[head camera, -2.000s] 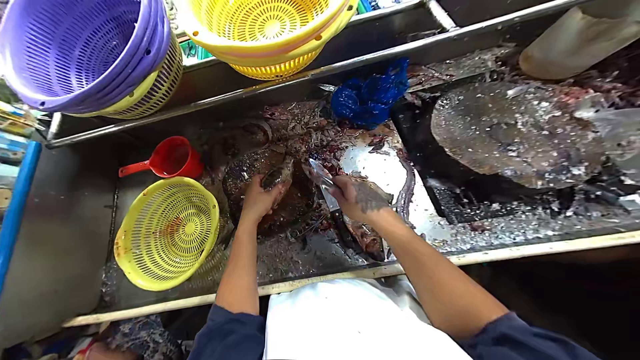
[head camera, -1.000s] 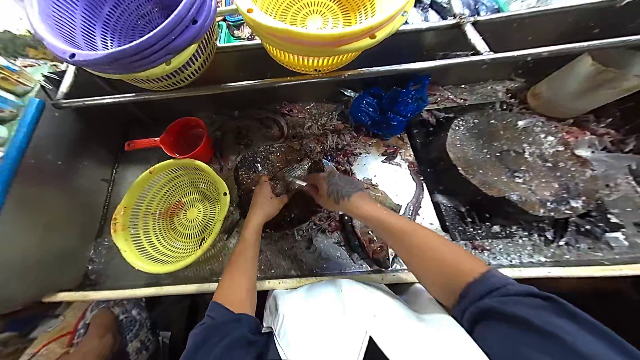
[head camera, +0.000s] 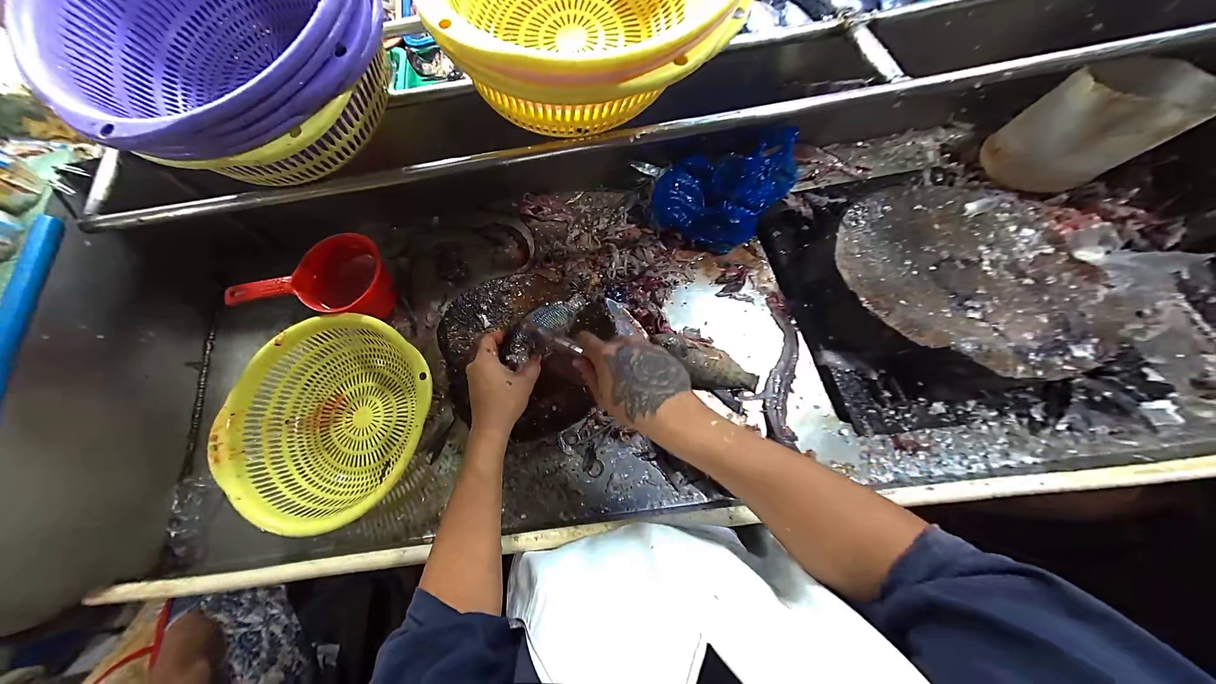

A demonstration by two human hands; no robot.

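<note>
My left hand (head camera: pixel 502 380) grips a dark scaly fish (head camera: pixel 551 321) over a round, wet cutting block (head camera: pixel 475 318). My right hand (head camera: pixel 627 375) is closed on a knife (head camera: pixel 624 321), whose blade shows beyond the knuckles. A light thin piece (head camera: pixel 566 344) lies between the fish and the right fingertips; whether it is part of a tool I cannot tell. Right of the block, partly behind my right hand, another fish (head camera: pixel 712 365) lies near a white board (head camera: pixel 727 313). Fish scraps (head camera: pixel 608 237) are heaped behind the block.
A yellow-green plastic colander (head camera: pixel 318 427) and a red dipper (head camera: pixel 342 275) stand at left. Purple baskets (head camera: pixel 209 133) and yellow baskets (head camera: pixel 579 71) are stacked behind. A blue plastic bag (head camera: pixel 717 195), a second round block (head camera: pixel 950 285) and a whitish cylindrical container (head camera: pixel 1054 142) are farther right.
The knife blade, extended toward the left hand two seconds ago, now points away behind my right hand. Both hands stay close together over the block.
</note>
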